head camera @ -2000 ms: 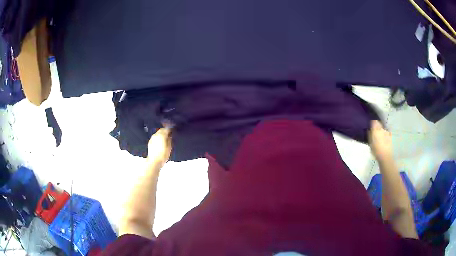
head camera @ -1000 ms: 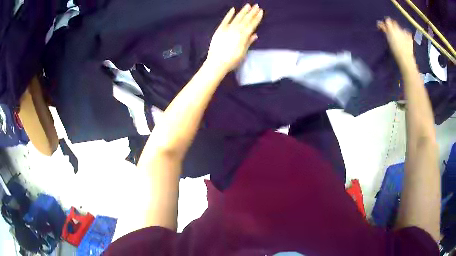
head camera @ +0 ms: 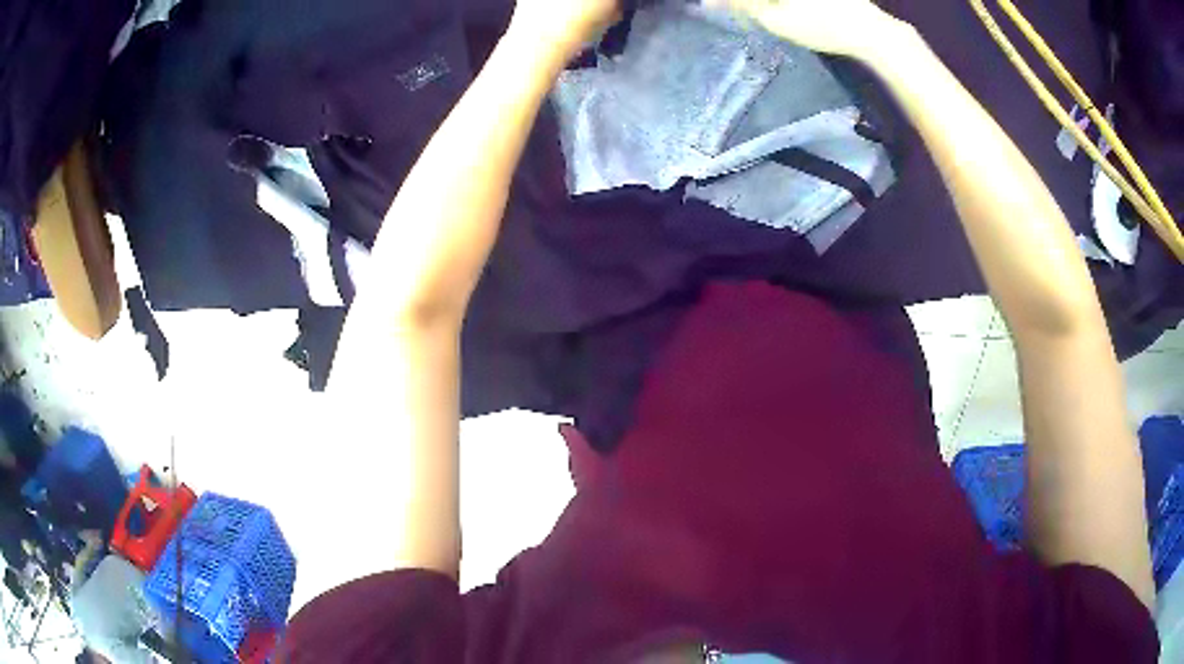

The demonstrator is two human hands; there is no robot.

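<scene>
A dark purple-black garment [head camera: 623,247] lies spread on the dark-covered table [head camera: 195,247], its near part hanging at the front edge. Pale grey-white interfacing [head camera: 649,110] shows in its middle, with a dark strip across its right part. A small grey label patch [head camera: 422,75] shows left of my left forearm. My left hand [head camera: 566,16] is at the top edge of the picture, partly cut off, at the interfacing's far left. My right hand [head camera: 812,18] is at the top edge, at the interfacing's far side. Fingers of both hands are cut off or unclear, so their grip cannot be told.
Yellow cords [head camera: 1078,117] run down the right side. A tan rounded form [head camera: 75,253] stands at the left edge. Dark cloth [head camera: 52,78] is piled at the left. A blue basket [head camera: 221,571] and a red basket [head camera: 149,519] are on the floor at lower left, another blue basket [head camera: 993,493] at lower right.
The garment has come onto the table since the oldest frame. Since the later one, both hands have moved to the top edge, the right one leftward, and more interfacing is exposed.
</scene>
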